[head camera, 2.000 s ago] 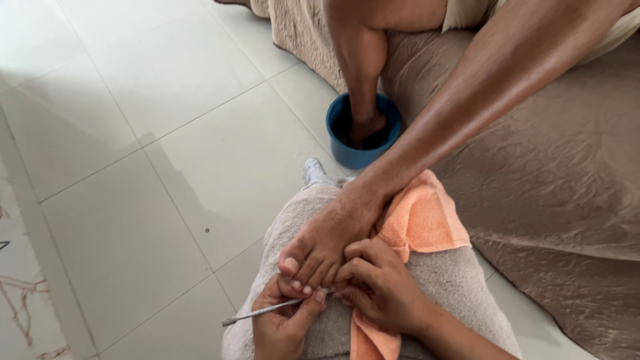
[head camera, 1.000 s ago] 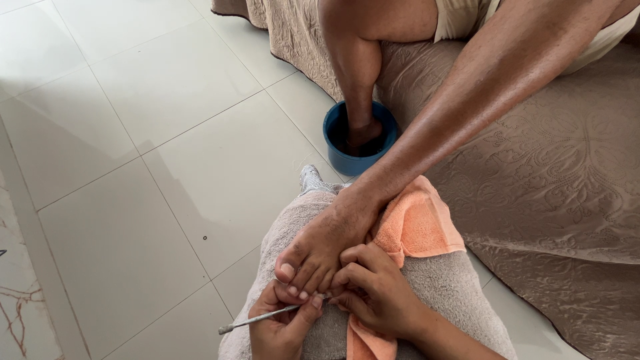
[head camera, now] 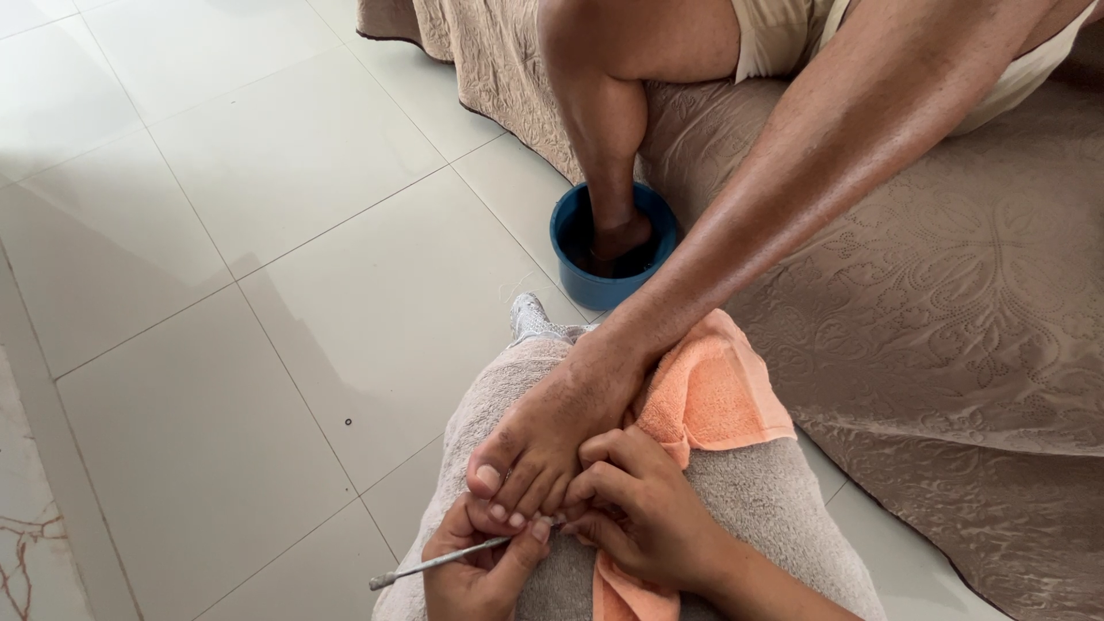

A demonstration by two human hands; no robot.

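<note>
Another person's bare foot (head camera: 552,414) rests on a grey towel (head camera: 759,509) spread over my lap. My left hand (head camera: 487,552) is at the tips of the toes, its thumb and fingers around a thin metal nail tool (head camera: 440,561). The tool's blunt end points to the lower left; its other end lies at the smaller toes. My right hand (head camera: 642,509) is curled against the outer toes, fingertips close to the tool's tip; whether it grips a toe or the tool is hidden. An orange towel (head camera: 720,397) lies beside the foot and passes under my right hand.
Beyond my lap, the person's other foot stands in a blue basin (head camera: 599,291) on the tiled floor (head camera: 345,319). A brown embossed cover (head camera: 966,319) drapes the seat at the right. A shoe (head camera: 530,317) shows past the grey towel. A small dark ring (head camera: 348,422) lies on the tiles.
</note>
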